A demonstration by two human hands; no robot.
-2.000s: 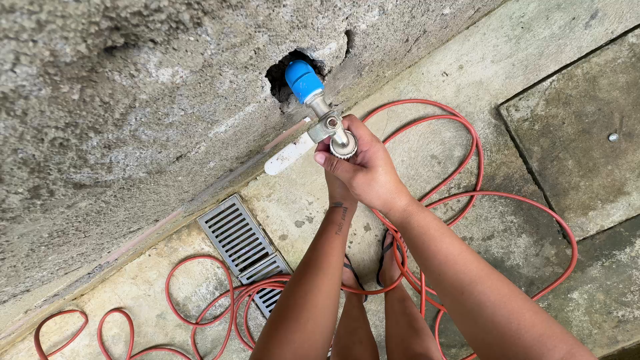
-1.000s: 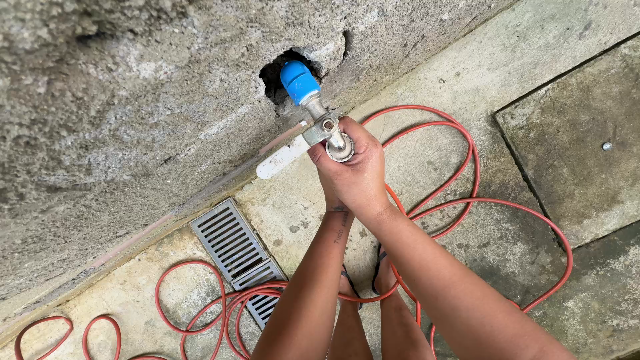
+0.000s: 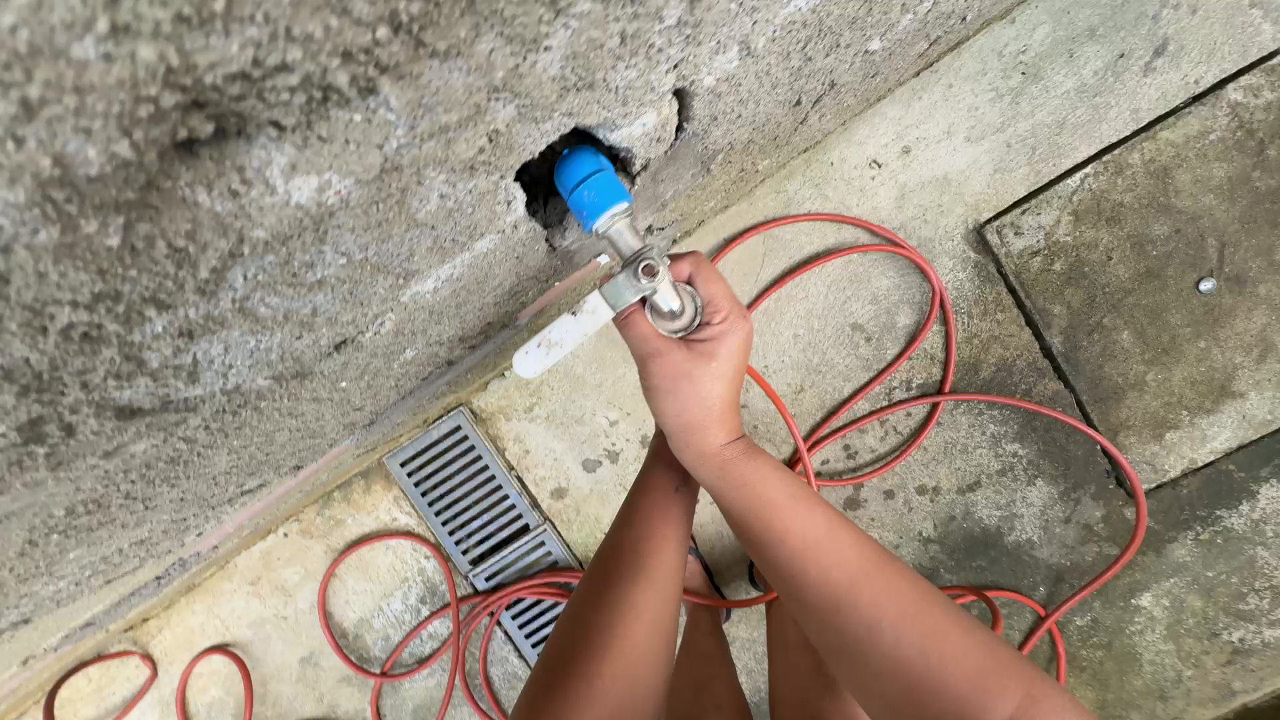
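A metal ball-valve tap with a white-coated lever handle stands out from a blue pipe fitting in a broken hole in the concrete wall. My right hand is wrapped around the tap's outlet end, thumb on the left and fingers on the right. My left hand is behind and below it, almost wholly covered; only its wrist and forearm show, so its grip cannot be seen. A red hose comes out from behind my right hand; whether it joins the tap is hidden.
Loops of the hose lie on the concrete floor to both sides and cross a metal drain grate. A square concrete cover with a bolt head is set in the floor at right. My feet in sandals are below my forearms.
My right hand has turned a little around the tap's end, and its wrist has come further left, over the left wrist. The lever points the same way as before.
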